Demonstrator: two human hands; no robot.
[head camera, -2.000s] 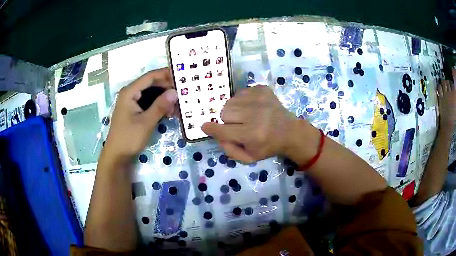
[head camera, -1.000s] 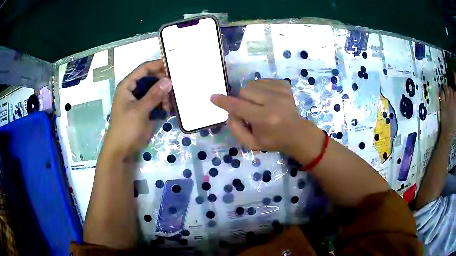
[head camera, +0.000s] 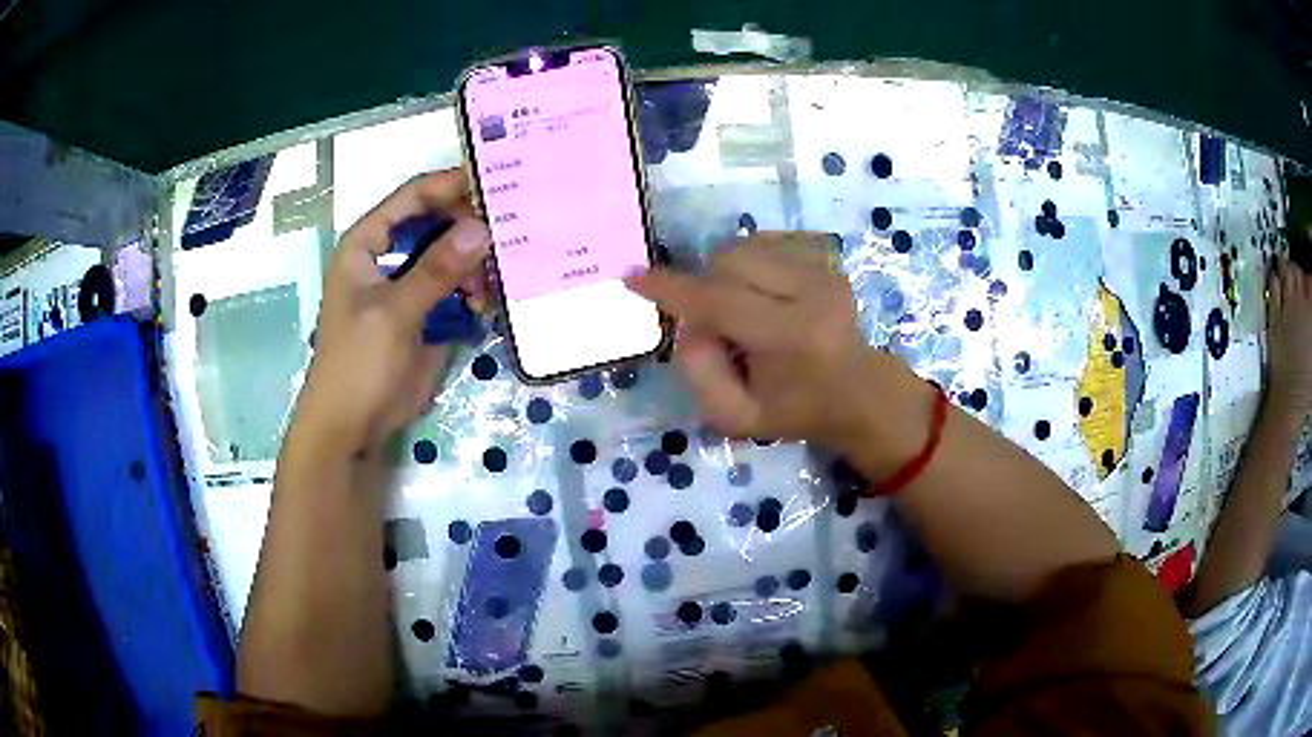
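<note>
A smartphone (head camera: 568, 216) with a lit pink and white screen is held upright above the table covering. My left hand (head camera: 389, 295) grips its left edge; a dark object partly shows behind the left thumb and I cannot tell what it is. My right hand (head camera: 777, 338), slightly blurred, has a finger at the lower right of the screen and holds nothing. Many small black round pads (head camera: 583, 452) lie scattered on the covering below and to the right of the phone.
A blue plastic tray (head camera: 108, 504) is at the left. The dark green conveyor belt (head camera: 360, 58) runs beyond the table, with a pale strip (head camera: 751, 43) on it. Black ring parts (head camera: 1173, 317) lie at the right, near another person's arm (head camera: 1263, 432).
The phone has moved up and slightly left since the first frame. Its screen has gone from icons to blank white to pink with text. The pale strip on the belt has shifted right.
</note>
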